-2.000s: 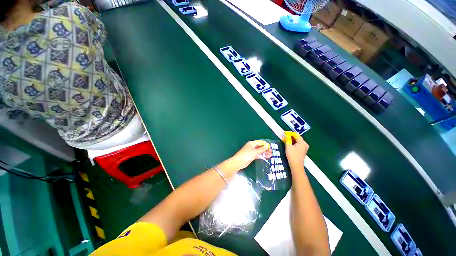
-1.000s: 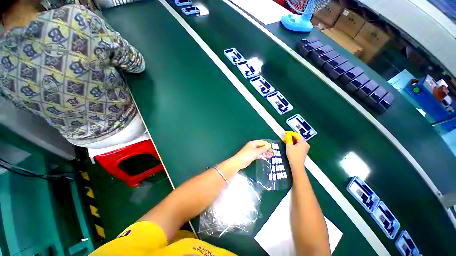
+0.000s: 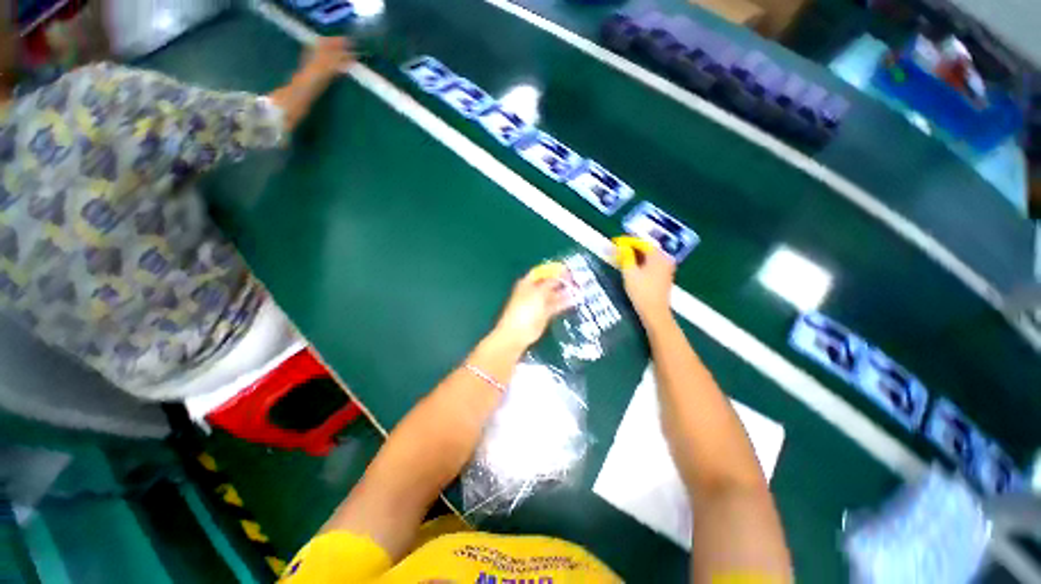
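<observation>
My left hand (image 3: 534, 299), with a yellow fingertip cover, pinches a clear plastic bag (image 3: 586, 331) with rows of small white parts (image 3: 591, 299) showing in it. My right hand (image 3: 645, 269), also with yellow fingertip covers, has its fingers close together just right of the bag, at the white edge strip. Whether it holds a small part cannot be told. A flat unit (image 3: 660, 232) with a pale edge and dark pattern lies on the belt just beyond my right fingertips. The frame is blurred.
More flat units (image 3: 548, 156) lie in a row on the green belt (image 3: 731, 194). Crumpled clear bags (image 3: 527, 439) lie before me, a white paper sheet (image 3: 639, 456) right of them. A whitish bundle (image 3: 919, 530) is at lower right. Another person (image 3: 114, 217) is at left, an arm over the bench.
The view has shifted, bringing the whitish bundle into the picture at lower right. The other person's arm now reaches toward the belt. The units have moved along relative to my right hand. My left hand still holds the bag.
</observation>
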